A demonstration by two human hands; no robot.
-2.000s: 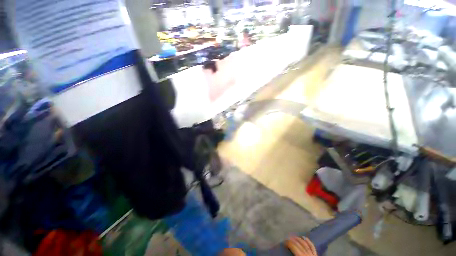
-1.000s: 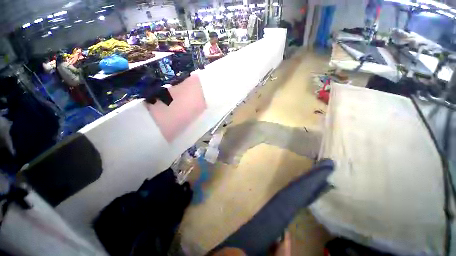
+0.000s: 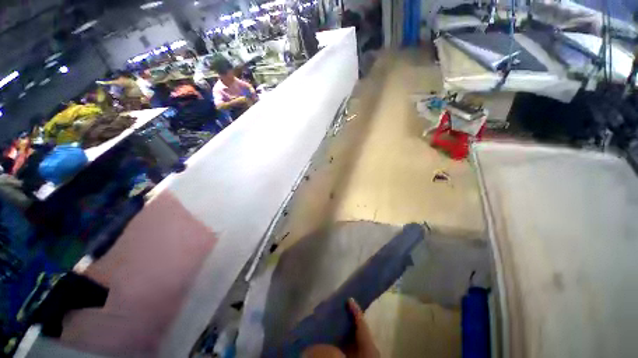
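A long dark grey-blue fabric roll (image 3: pixel 350 301) reaches from the bottom edge up and right over the floor. Its far end is ragged and free. My right hand (image 3: pixel 362 335) is low at the roll's right side, with fingers closed against it, partly cut off. A small rounded patch of skin, apparently my left hand (image 3: pixel 323 352), shows at the bottom edge against the roll. It is mostly out of the picture and its grip is hidden.
A long white table (image 3: pixel 262 140) with a pink sheet (image 3: pixel 143 273) and black cloth (image 3: pixel 80 301) runs along the left. A pale table (image 3: pixel 566 245) stands right. A blue cylinder (image 3: pixel 476 321) and red stool (image 3: pixel 451 138) are beside it. A person (image 3: pixel 231 91) is beyond.
The view has moved forward along the aisle. The hanging sign and dark garment from the first frame are gone. The roll now points further up the aisle, still held.
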